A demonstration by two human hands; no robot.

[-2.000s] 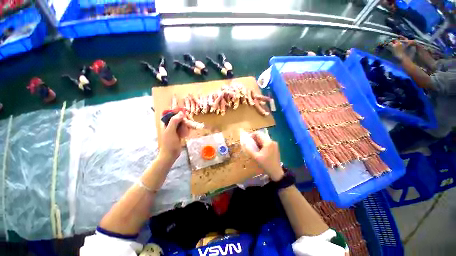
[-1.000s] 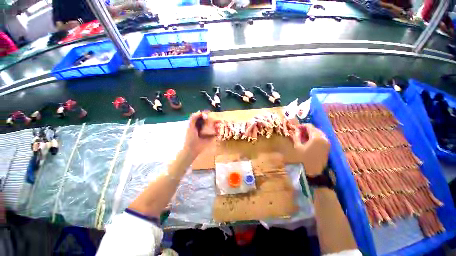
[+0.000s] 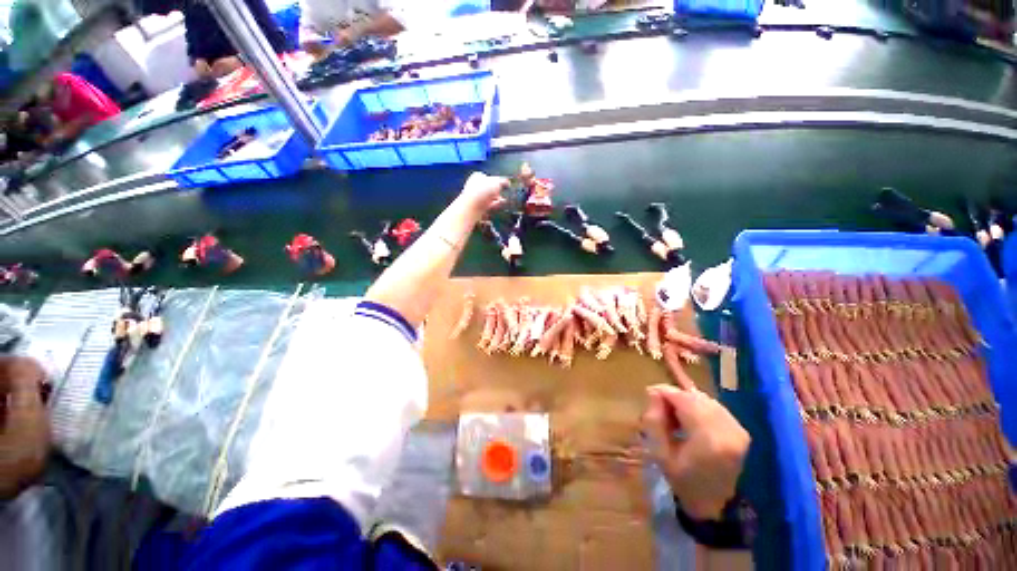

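Observation:
My left hand (image 3: pixel 487 192) is stretched out over the green belt, its fingers beside a red and brown figure piece (image 3: pixel 538 194); whether they grip it is unclear. My right hand (image 3: pixel 699 444) is over the right edge of the cardboard (image 3: pixel 591 407), fingers bent, just below a limb part (image 3: pixel 677 364); whether it holds anything is unclear. A loose row of pink-brown limb parts (image 3: pixel 563 326) lies on the cardboard. A pale tray (image 3: pixel 504 429) bears an orange pot (image 3: pixel 499 461) and a smaller blue pot (image 3: pixel 539 464).
A large blue crate (image 3: pixel 781 446) with packed limb rows stands right. Black-and-white pieces (image 3: pixel 666 239) and red-brown pieces (image 3: pixel 309 252) lie on the belt (image 3: pixel 781 184). Blue crates (image 3: pixel 407 154) stand beyond. Plastic sheeting (image 3: pixel 190 368) is left. Another person's hand (image 3: pixel 22 424) is at the left edge.
My left hand has moved from the left end of the limb row out over the belt, where a red and brown piece now shows beside it. My right hand has drawn back towards me.

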